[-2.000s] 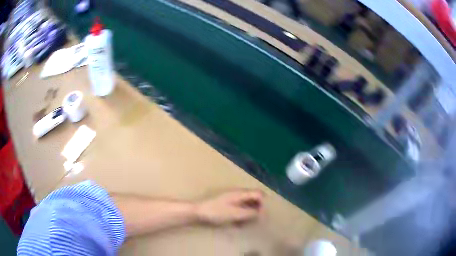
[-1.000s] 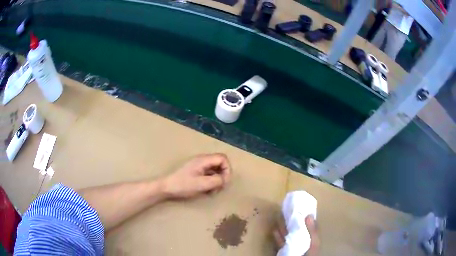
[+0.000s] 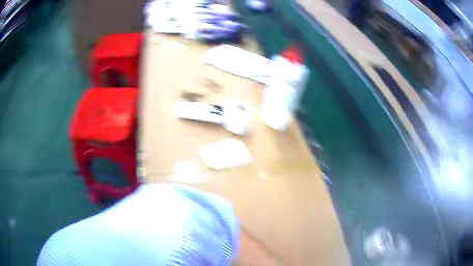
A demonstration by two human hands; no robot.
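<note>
The view is strongly blurred. My left sleeve (image 3: 150,228), blue and white striped, fills the bottom, and a piece of bare forearm runs down to the lower edge. My left hand is cut off below the picture. My right hand is not in view. A white handheld fan (image 3: 199,111) lies on the tan bench (image 3: 290,202), its round head to the right. A white paper slip (image 3: 226,154) lies nearer to me. A white bottle with a red cap (image 3: 283,91) stands to the right of the fan.
Two red stools (image 3: 106,115) stand left of the bench. A pile of white and purple things (image 3: 194,20) lies at the far end, with a white flat item (image 3: 238,61) before it. The green conveyor (image 3: 358,140) runs on the right, with a blurred white object (image 3: 381,243) on it.
The view has swung left, bringing the stools in. The fan, slip and bottle now appear nearer the middle. Both hands and the white cloth have left the picture.
</note>
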